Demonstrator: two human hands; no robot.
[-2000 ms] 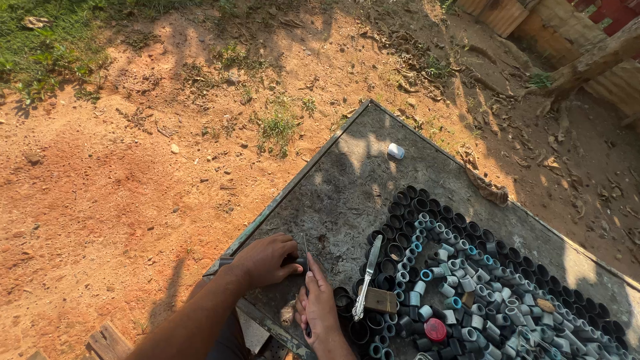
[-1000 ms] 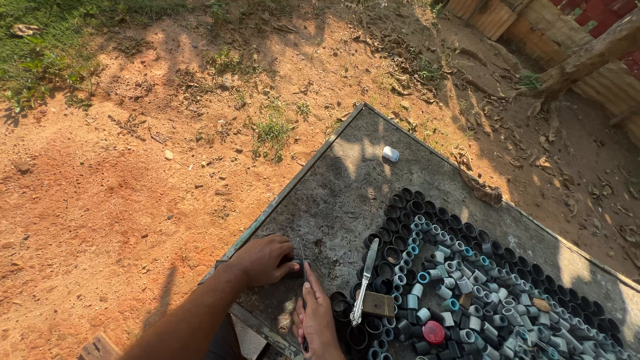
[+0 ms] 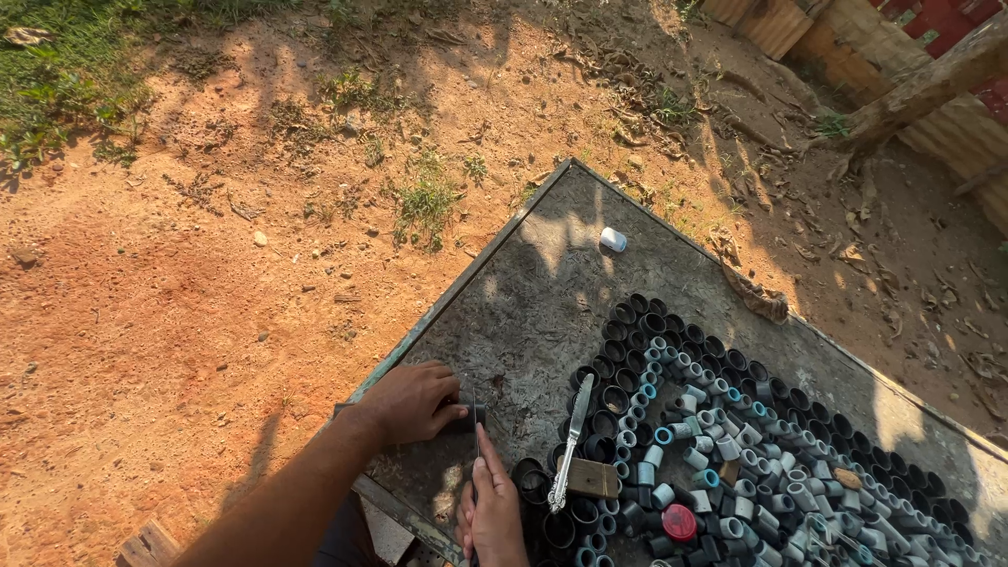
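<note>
My left hand presses a dark pipe down on the worn tabletop, near its left edge. In my right hand is a thin-bladed knife, its handle mostly covered by my fingers; the blade lies across the pipe near its right end. To the right, a serrated table knife with an ornate handle rests against a small wooden block. Rows of black rings border many short grey and bluish pipe pieces. A red cap sits among these pieces.
A white cylindrical piece lies near the far corner of the table. Dry leaves touch the table's far right edge. Beyond are reddish soil, a tree trunk and a fence of boards or sheets.
</note>
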